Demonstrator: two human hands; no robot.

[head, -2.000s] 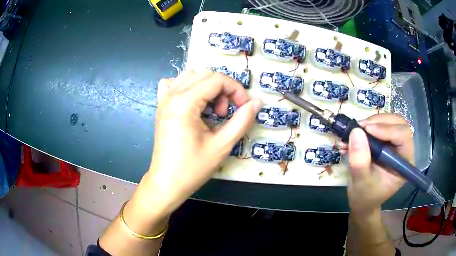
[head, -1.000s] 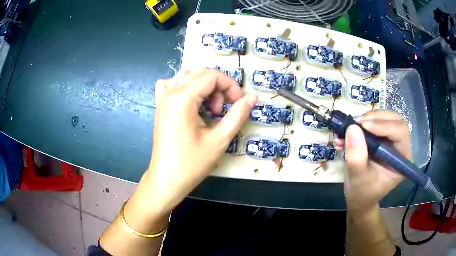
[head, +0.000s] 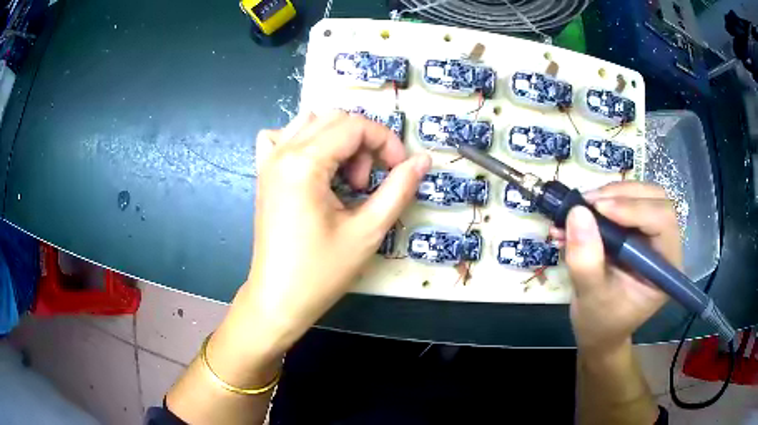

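My right hand (head: 619,257) holds a dark blue-grey soldering iron (head: 573,212) like a pen. Its tip is at the lower edge of a dark circuit board (head: 455,133) in the second row. My left hand (head: 320,207) is over the plate's left part, thumb and index fingertips pinched together beside that board; whether a thin strand is between them cannot be told. The cream fixture plate (head: 415,286) holds rows of boards with thin red and dark lead wires. My left hand partly covers several boards on the left.
A clear waste tray (head: 702,195) with silvery bits is right of the plate. A round metal fan grille (head: 499,12) is behind it. A yellow counter (head: 270,12) is at back left, a dark blue box (head: 665,50) at back right. The iron's black cord (head: 673,373) loops at lower right.
The plate and counter sit slightly further left and up in view than two seconds ago. The iron tip has shifted slightly left along the same board's lower edge. Both hands keep their grip.
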